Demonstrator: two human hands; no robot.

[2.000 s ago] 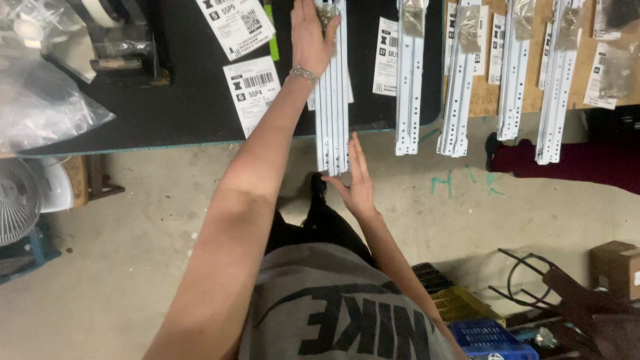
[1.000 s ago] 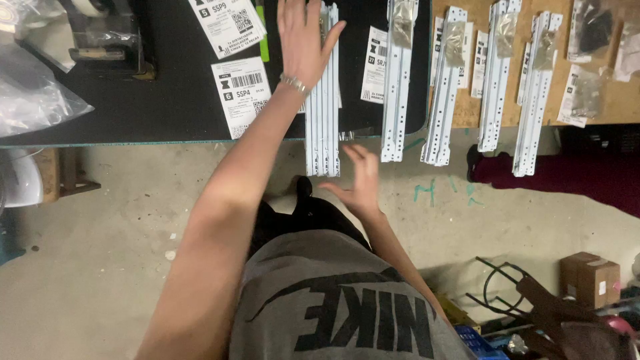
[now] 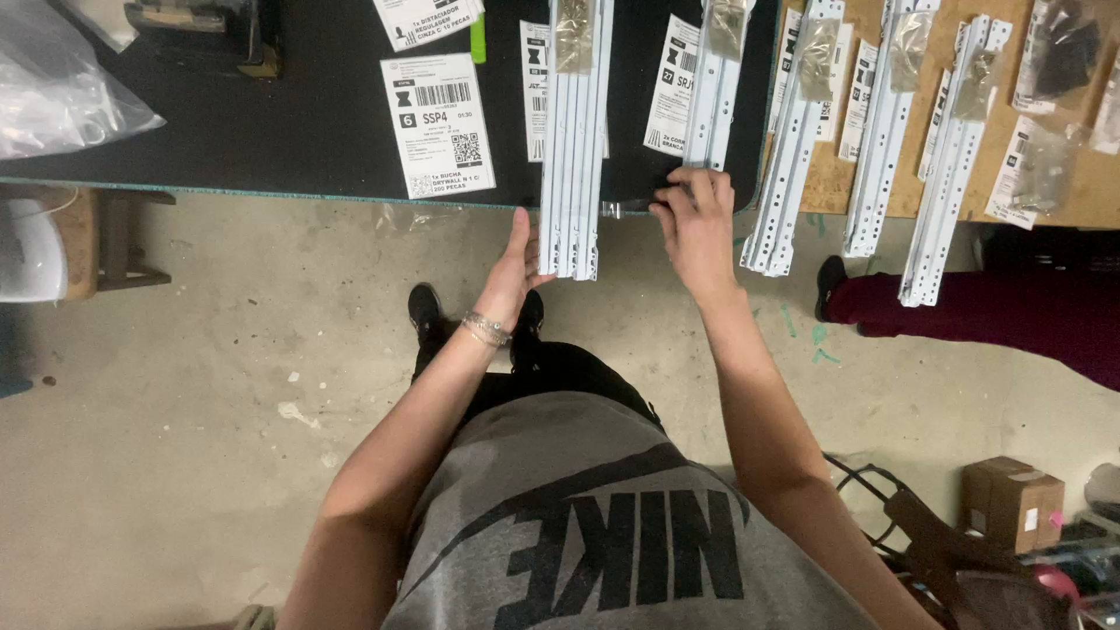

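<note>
Several white metal drawer slides lie side by side as one bundle [image 3: 570, 175], their near ends past the edge of the black-topped table [image 3: 332, 166]. A clear bag of small hardware [image 3: 574, 37] rests on them. My left hand [image 3: 514, 267] is beside the bundle's near left end, thumb up, fingers partly hidden behind it; whether it grips is unclear. My right hand [image 3: 697, 210] is at the table edge with bent fingers, touching or close to the near end of another slide set [image 3: 716, 105]. A small piece of clear tape [image 3: 612, 210] sticks out at the edge between them.
More slide sets [image 3: 792, 149] with hardware bags and printed labels lie to the right, over a wooden board [image 3: 980, 192]. A label [image 3: 437, 125] and a tape dispenser [image 3: 206, 35] are on the left. Another person's leg [image 3: 971, 311] and a cardboard box [image 3: 1012, 503] are at right.
My left hand has come down from the upper part of the bundle to its near end. My right hand has moved from that end to the right, to the table edge.
</note>
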